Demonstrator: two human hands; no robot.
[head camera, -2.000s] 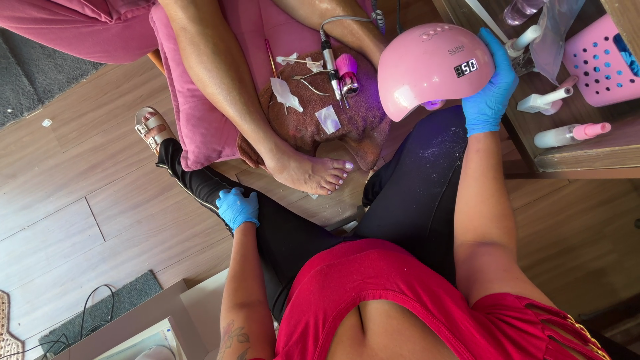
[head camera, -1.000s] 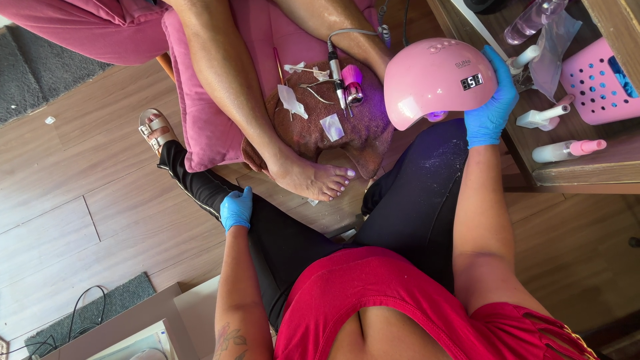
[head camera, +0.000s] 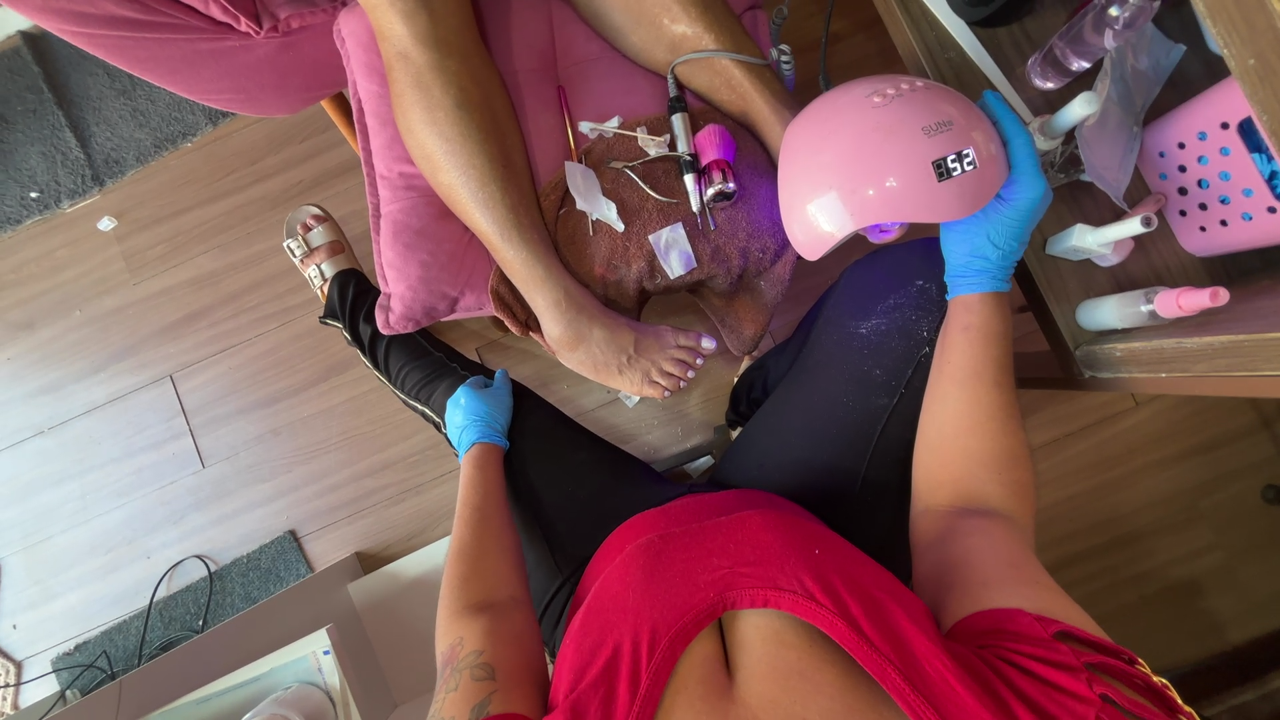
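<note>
My right hand, in a blue glove, grips the right side of a pink dome nail lamp, which glows violet beneath; part of another person's leg is hidden by it. My left hand, also gloved, rests on my left thigh near the knee, its fingers curled and holding no visible object. The other person's bare foot, with pale painted toenails, lies between my knees. On a brown towel lie a nail drill handpiece, a pink brush, metal nippers and white scraps.
A pink cushion lies under the towel. At the right, a wooden shelf holds a pink perforated basket, a spray bottle and a white nail polish bottle. Black cables lie at the lower left.
The number on the lamp's display has risen. My right hand still holds the lamp in much the same place, and my left hand stays on my thigh.
</note>
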